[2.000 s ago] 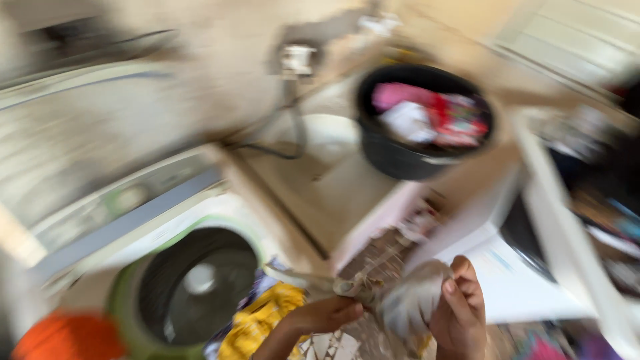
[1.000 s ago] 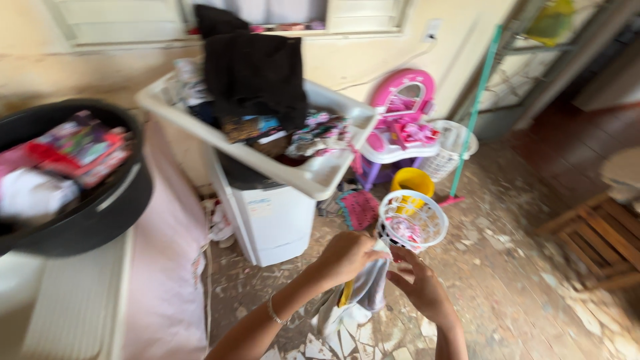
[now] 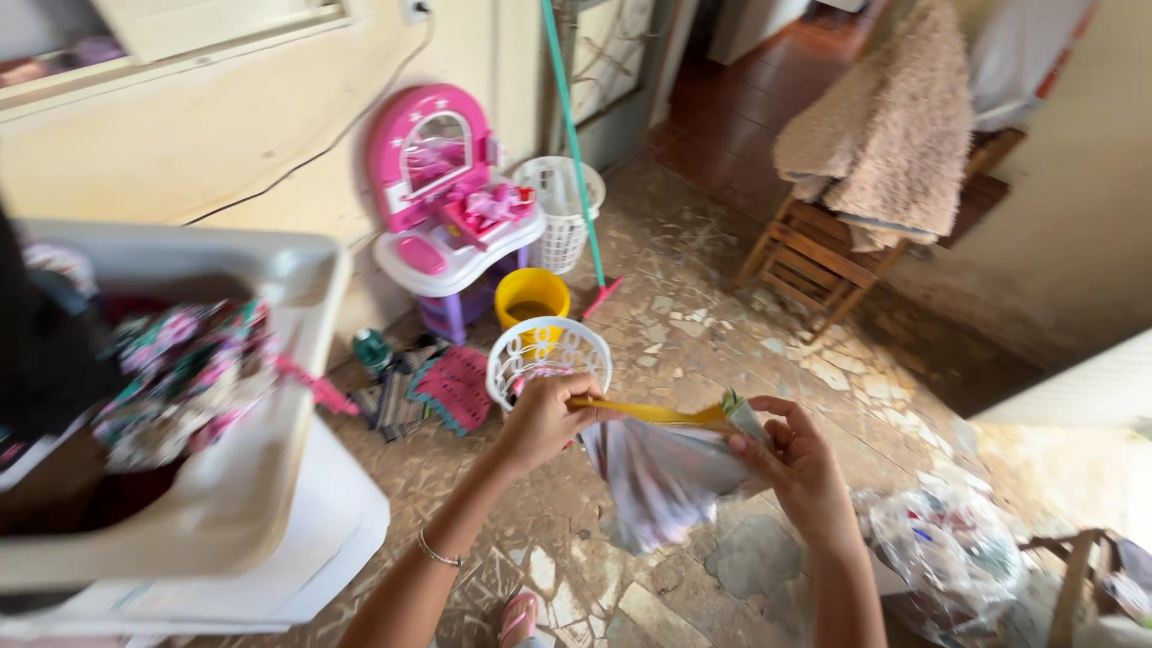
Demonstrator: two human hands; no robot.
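A light grey garment with a yellow band hangs stretched between my hands, above the floor. My left hand pinches the yellow band at one end. At the other end, my right hand grips the cloth near a small green patch. Just beyond my left hand stands a white plastic basket with some pinkish cloth inside. A yellow bucket is behind that basket.
A pale tub of clothes is at left. A pink toy vanity, white laundry basket and green-handled squeegee stand by the wall. Wooden chair with a beige rug at upper right; plastic bag at lower right.
The view has swung right, away from the washer and black basin. The garment, bunched between my hands a second ago, is now spread wider, with my hands farther apart.
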